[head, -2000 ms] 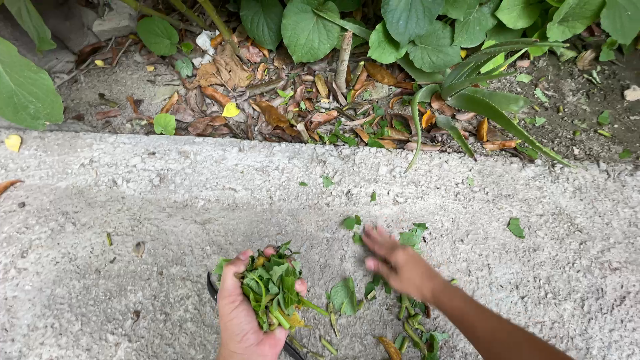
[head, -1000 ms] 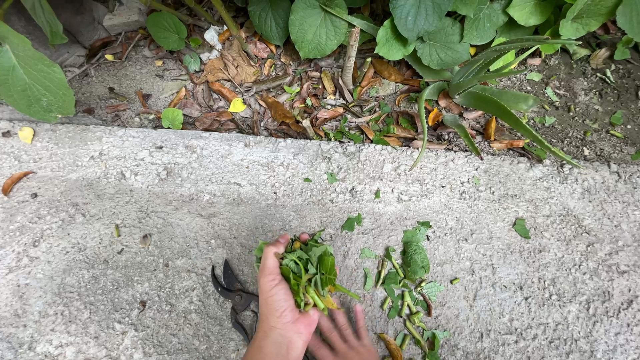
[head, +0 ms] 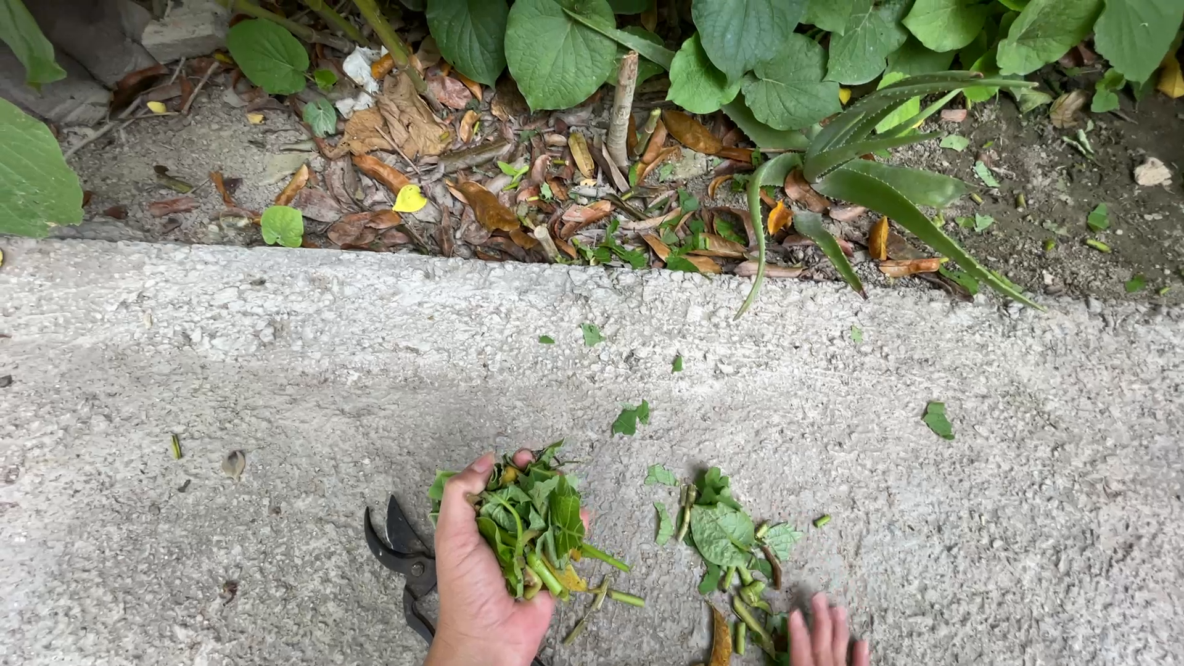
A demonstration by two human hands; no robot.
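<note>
My left hand [head: 486, 573] is closed around a bunch of cut green leaves and stems [head: 532, 523], some yellowed. Beside it on the concrete lie pruning shears [head: 412, 560] with dark blades apart, their handles partly hidden behind the hand. My right hand [head: 826, 636] is at the bottom edge, only its fingers showing, with nothing seen in them. Its fingertips are next to a loose pile of leaf pieces and cut stems [head: 726, 536]. A brown curled leaf [head: 720, 636] lies at the pile's lower end.
Small leaf scraps [head: 632, 418] are scattered over the rough concrete slab [head: 277, 370]. Beyond its edge is a soil bed with dry leaves [head: 486, 205], a short upright stick [head: 622, 106], an aloe plant [head: 888, 190] and broad-leaved plants [head: 560, 55].
My right hand has moved from the upper side of the scattered cuttings to the bottom edge. The cuttings beside it lie closer together. My left hand still holds its bunch.
</note>
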